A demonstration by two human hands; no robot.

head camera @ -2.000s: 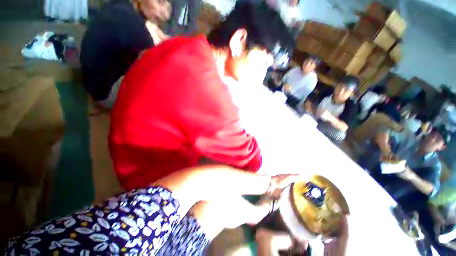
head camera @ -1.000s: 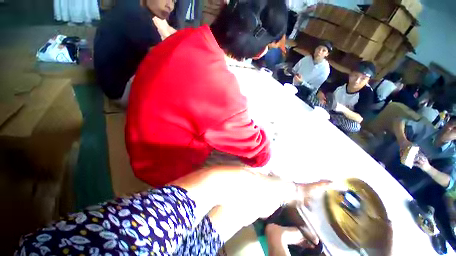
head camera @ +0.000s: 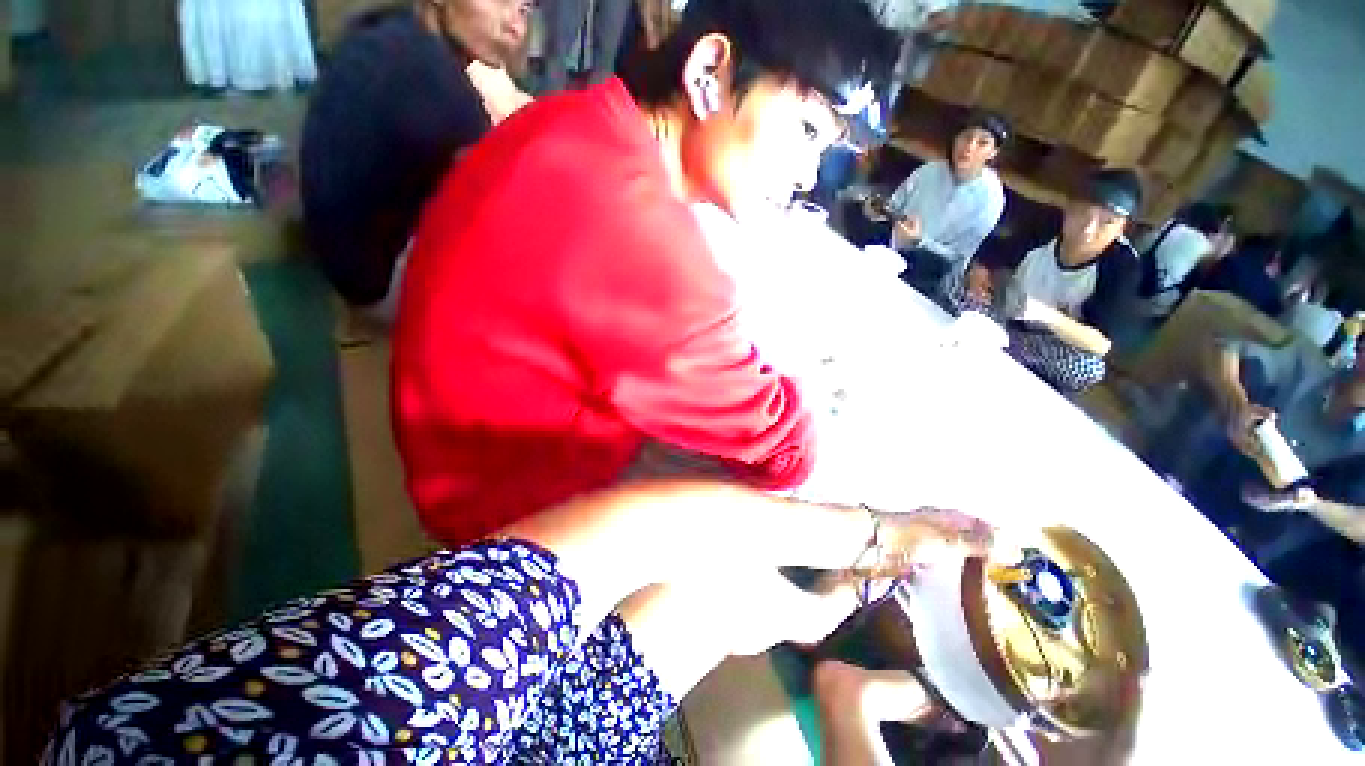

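Observation:
A round gold housing (head camera: 1111, 636) is at the lower right, tilted, with a dark block with a pale middle (head camera: 1043, 587) inside it. A white ring-shaped cover (head camera: 952, 641) is against its left side. My left hand (head camera: 936, 542), bare with a bracelet at the wrist, reaches from the left under a patterned sleeve and grips the upper left rim. A bare skin shape (head camera: 865, 706) at the bottom edge may be my right hand; it is cut off and unclear. The far lower side of the housing is washed out by glare.
A person in red (head camera: 576, 314) sits close on my left, forearm on the long white table (head camera: 958, 419). A small dark dish (head camera: 1305, 647) is at the lower right. People sit across the table. Brown cardboard boxes (head camera: 135, 344) are at the left, others stacked at the back wall.
The gold housing first moved right, then slightly back left, and now shows more of the white cover's side. The person in red has turned the head.

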